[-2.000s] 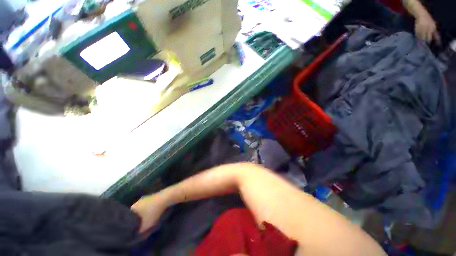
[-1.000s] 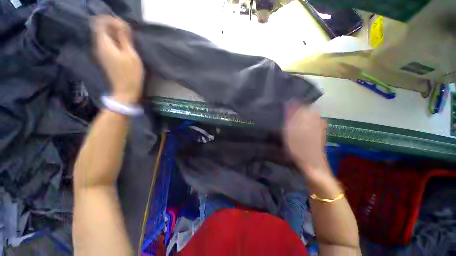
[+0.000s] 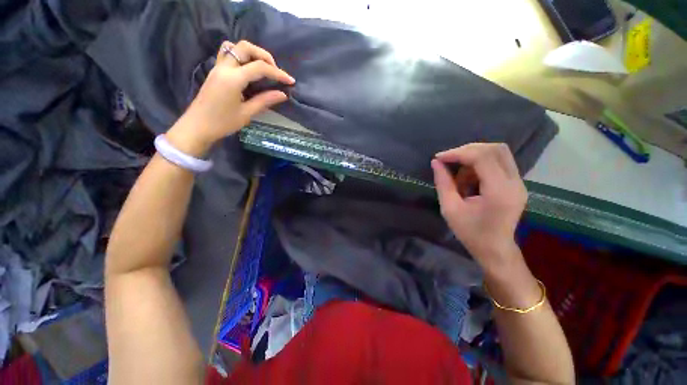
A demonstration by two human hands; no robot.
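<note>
A long dark grey tube of cloth [image 3: 407, 98], like a sleeve or trouser leg, lies flat across the white table and its green edge. My left hand [image 3: 245, 86] is over its left part, thumb and forefinger tips close together beside a crease; whether cloth is between them is unclear. My right hand [image 3: 486, 188] is at its near edge, thumb and forefinger pinched on the cloth edge. The tube's folded end [image 3: 544, 139] lies beyond my right hand. More grey garment cloth [image 3: 143, 53] is bunched at the left.
Green-and-blue snips [image 3: 624, 139] lie right of the cloth. A black phone or case [image 3: 584, 19], a white curved piece [image 3: 586, 57] and a yellow label [image 3: 638, 45] are at the upper right. Below the table are a blue crate [image 3: 252, 278] and a red basket [image 3: 640, 316].
The grey tube, lifted and blurred in motion one second ago, now lies flatter and further right on the table. My left hand has moved right and down; my right hand slightly right.
</note>
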